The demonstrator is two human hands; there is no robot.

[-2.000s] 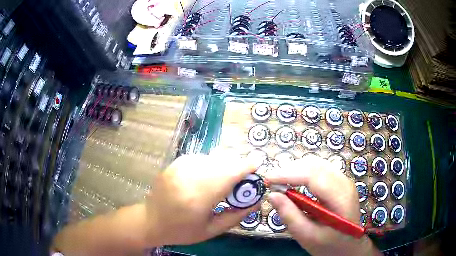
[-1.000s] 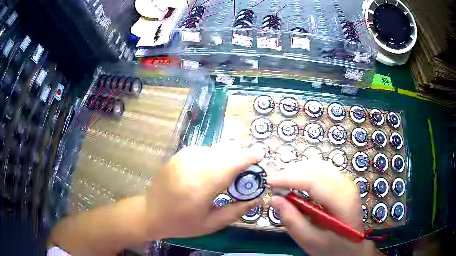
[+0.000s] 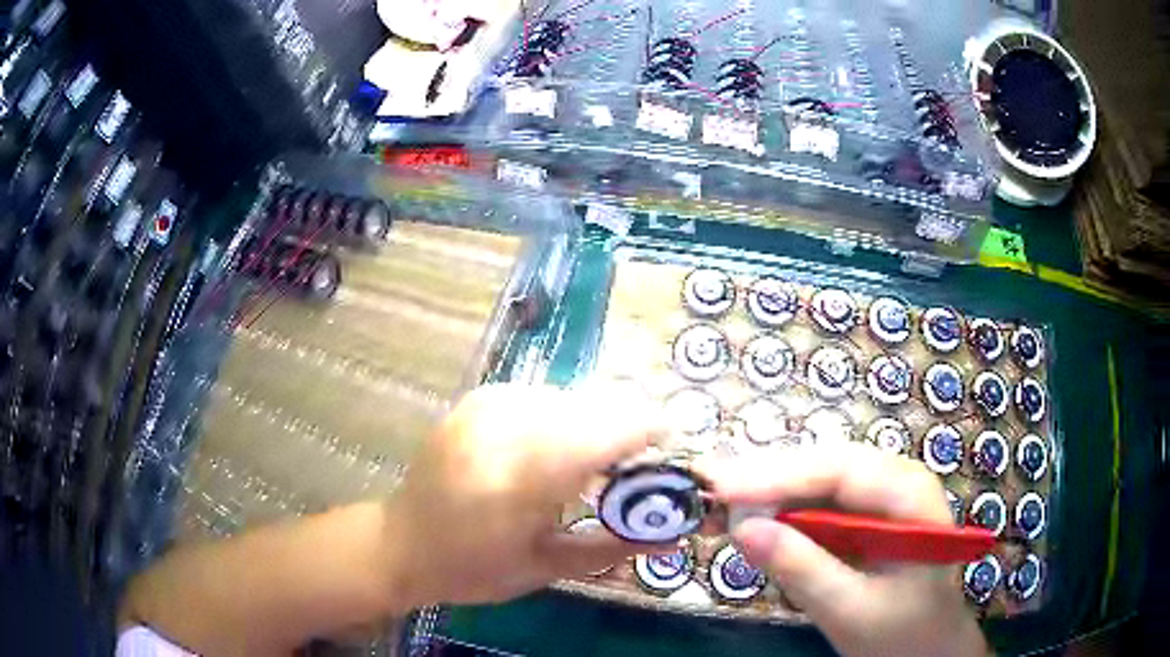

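My left hand [image 3: 513,501] holds a small loudspeaker [image 3: 653,503] between thumb and fingers. Its white-ringed silver magnet side faces me. My right hand [image 3: 853,526] holds a red test probe [image 3: 885,537] like a pen, its handle pointing right. The probe's tip end is close to the speaker's right edge; whether it touches a terminal cannot be told. Below and behind both hands lies the blister tray [image 3: 635,293] with rows of speakers, magnets up. The hands hide part of its lower left.
A slotted tray [image 3: 372,347] at left holds two short rows of upright speakers at its back. Stacked clear trays [image 3: 616,167] stand at the rear. A round white unit [image 3: 1033,103] is rear right, beside brown cardboard sheets [image 3: 1129,193]. Dark stacked trays [image 3: 64,282] fill the far left.
The whole view has shifted, so the trays appear further right. The speaker in my left hand has tilted, and the red probe now lies flatter, nearly level. Both hands still hold the same things.
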